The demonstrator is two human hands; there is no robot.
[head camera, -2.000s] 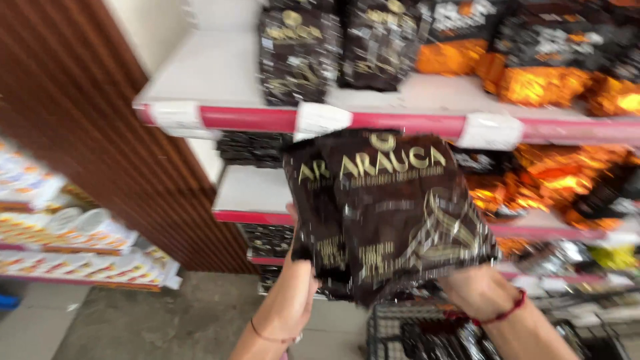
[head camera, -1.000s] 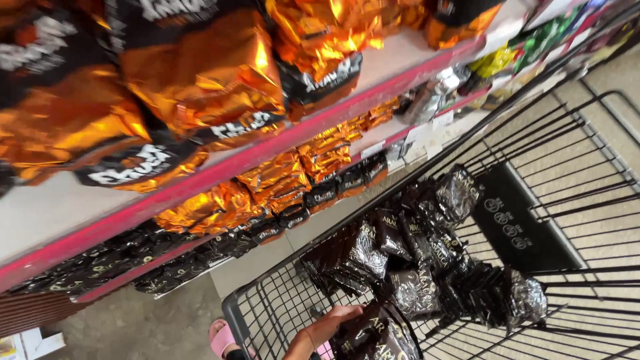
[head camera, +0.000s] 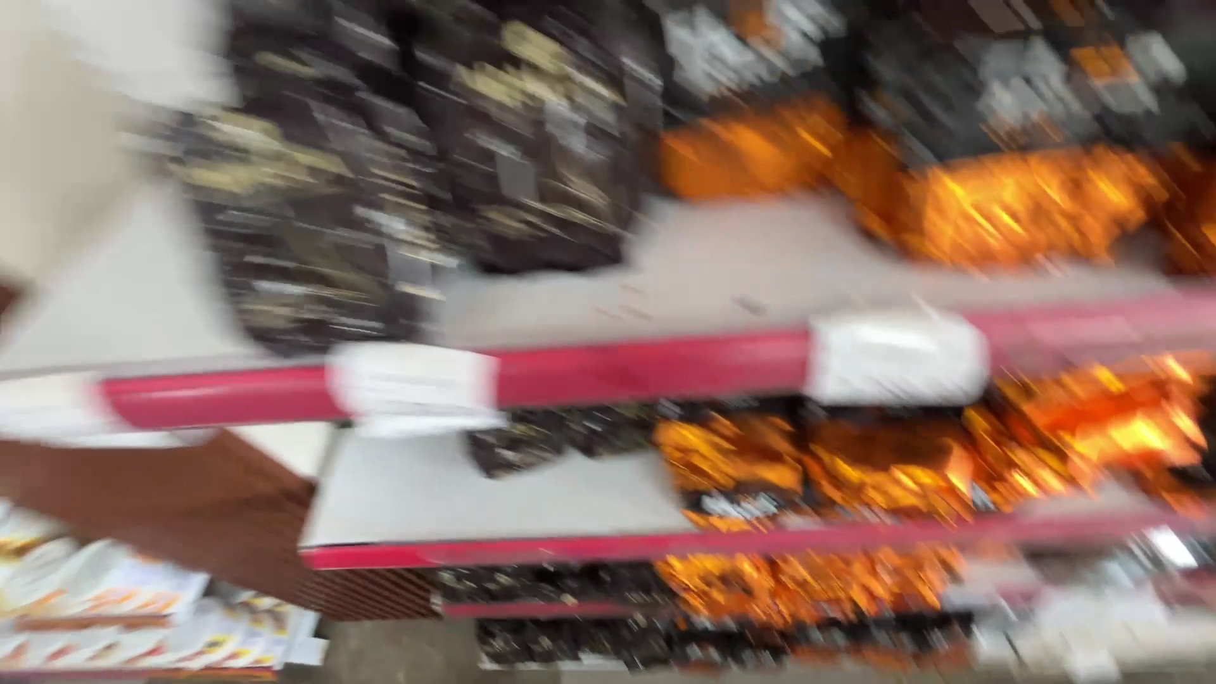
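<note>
Neither my left hand nor my right hand shows in the head view. The view is blurred by motion. Two dark brown shiny coffee-like packages, a left one (head camera: 309,218) and a right one (head camera: 532,142), stand side by side on the upper shelf (head camera: 570,304). To their right are several black and orange foil packages (head camera: 1035,204). More dark packages (head camera: 518,442) sit at the back of the shelf below, beside orange foil ones (head camera: 731,461).
The upper shelf's red edge strip (head camera: 655,366) carries white labels with writing (head camera: 893,359). Lower shelves with red edges (head camera: 532,551) hold more packages. A brown ribbed panel (head camera: 190,513) and another display of white packages (head camera: 104,589) are at the lower left.
The view has swung from the cart back to the shelves. Two seconds ago both hands held dark packages; one second ago a hand was at dark packages over the cart. Now no hands show.
</note>
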